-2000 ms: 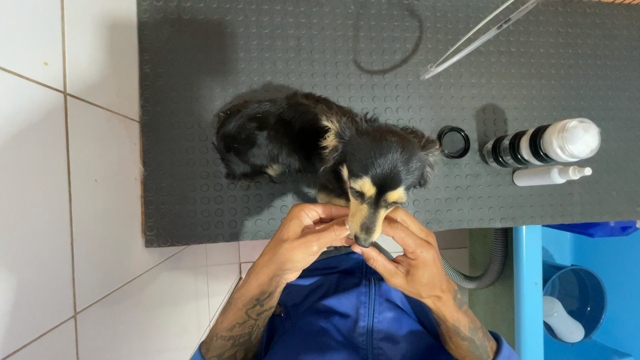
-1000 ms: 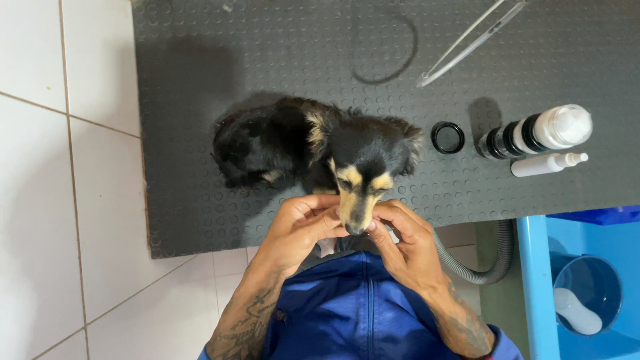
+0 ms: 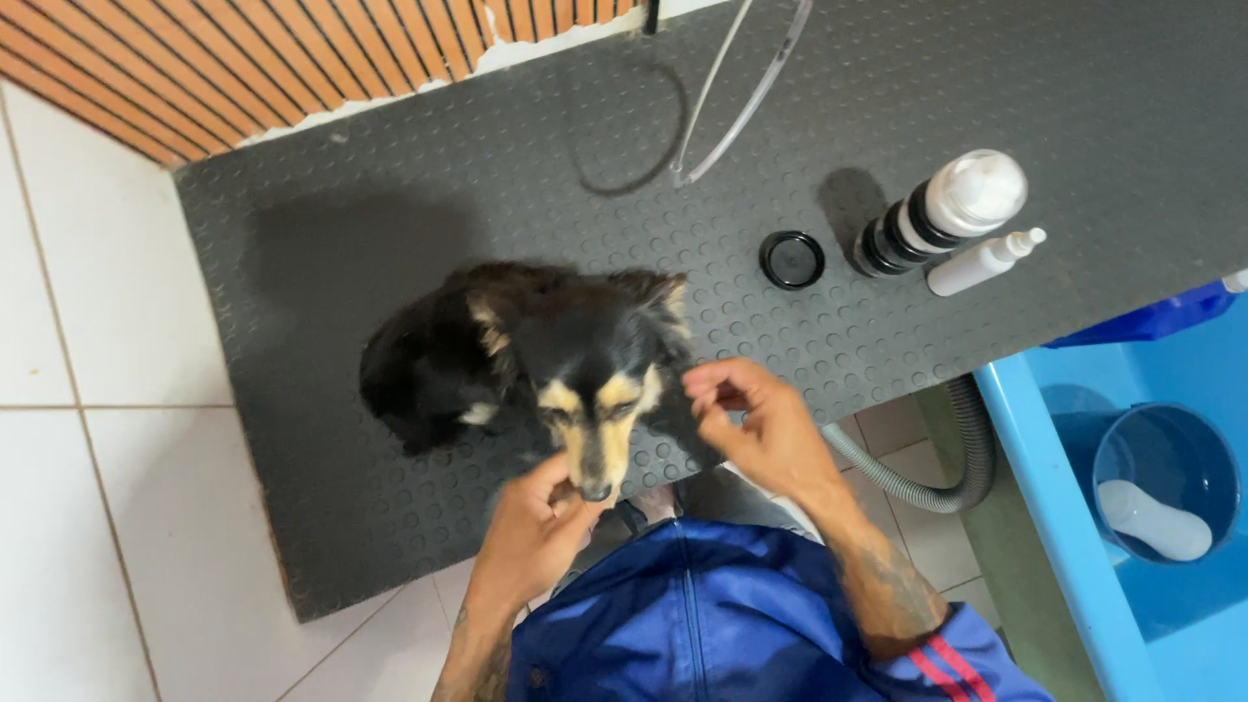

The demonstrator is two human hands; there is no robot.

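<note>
A small black and tan dog [image 3: 585, 341] sits on the black studded rubber mat [image 3: 409, 526] covering the table, its muzzle pointing toward me. Beneath the left side of that muzzle is my left hand [image 3: 536, 522], its thumb and fingers at the jaw; how firmly they hold is partly hidden. My right hand [image 3: 760, 419] is in the air just right of the dog's head, fingers bent and slightly blurred, and whether something small is between them cannot be told.
Right of the dog lie a round black lid [image 3: 792, 260], stacked clear jars with black lids [image 3: 916, 224] and a white spray bottle [image 3: 985, 263]. Clear tubing [image 3: 751, 97] hangs above the mat. A blue tub [image 3: 1053, 507] with a bucket [image 3: 1165, 483] and a grey corrugated hose [image 3: 960, 478] are lower right.
My right hand has come away from the dog's muzzle to the right, while my left hand stays at the jaw. The view has shifted, now showing the slatted wall.
</note>
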